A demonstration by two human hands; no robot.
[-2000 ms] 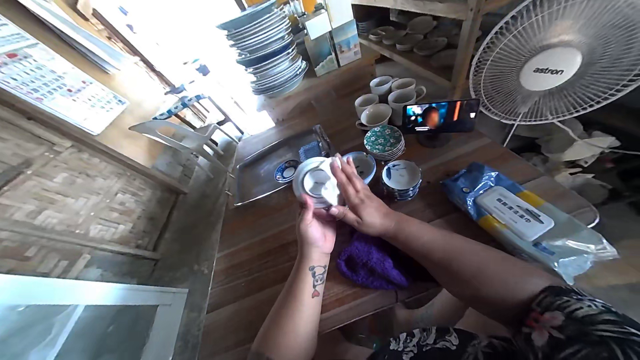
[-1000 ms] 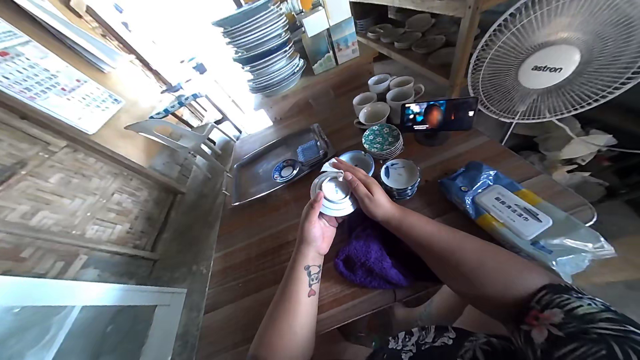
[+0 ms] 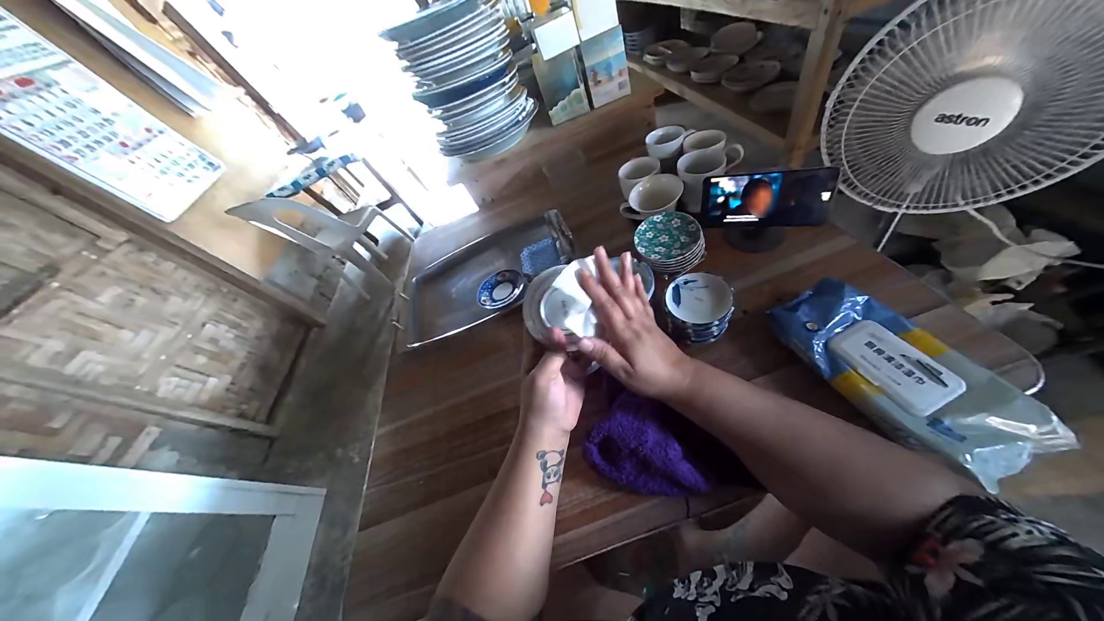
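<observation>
My left hand (image 3: 555, 388) grips the near edge of a small white dish (image 3: 536, 302), tilted above the wooden table. My right hand (image 3: 634, 332) presses a white wipe (image 3: 576, 293) against the dish, its fingers stretched out over it. Behind the hands a bluish dish (image 3: 642, 278) is partly hidden. To the right stand a stack of small blue-and-white bowls (image 3: 700, 302) and a stack of small dishes topped by a green floral one (image 3: 668, 236). A purple cloth (image 3: 647, 444) lies below my wrists.
A metal tray (image 3: 448, 297) holds a small blue-patterned dish (image 3: 501, 290). Several mugs (image 3: 653, 195) and a propped phone (image 3: 768, 200) stand farther back. A wipes packet (image 3: 906, 371) lies at right, near an electric fan (image 3: 966, 116). Stacked plates (image 3: 474, 82) stand at the back.
My right hand has shifted over the dish from its right edge, its fingers now spread and pointing up. The white wipe shows more plainly than one second ago. My left hand still holds the dish.
</observation>
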